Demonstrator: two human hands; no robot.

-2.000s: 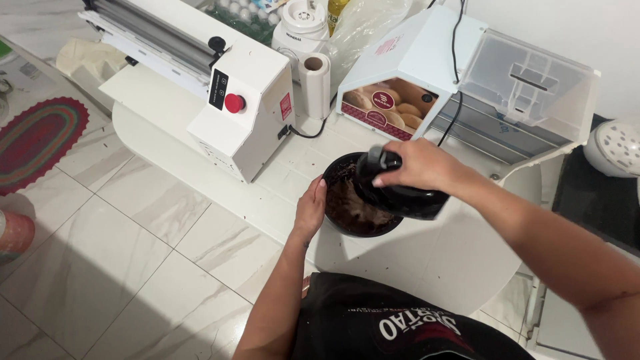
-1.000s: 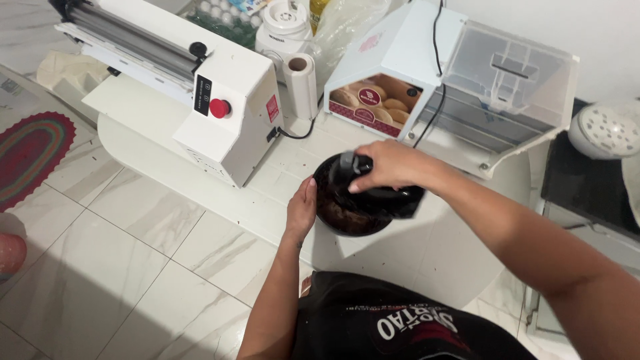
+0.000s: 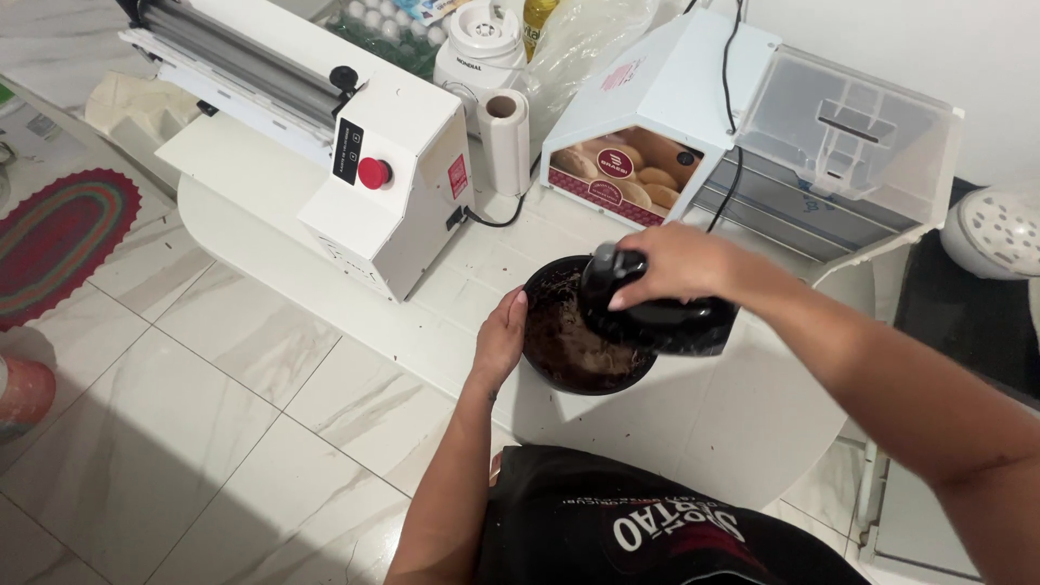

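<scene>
A black bowl stands on the white table with a wet brown mixture inside, paler at its middle. My left hand holds the bowl's left rim, thumb at the edge. My right hand grips the handle of a black electric hand mixer, which is tilted over the right part of the bowl. The mixer's body hides its beaters and the bowl's right rim. Small brown specks lie on the table around the bowl.
A white dough sheeter with a red button stands at the left. Behind the bowl are a paper roll, a blender base and a light blue machine with a clear lid. A black cable hangs over it.
The mixer has shifted within the bowl, and more of the brown mixture shows now than one second ago. My left hand stays at the bowl's left rim.
</scene>
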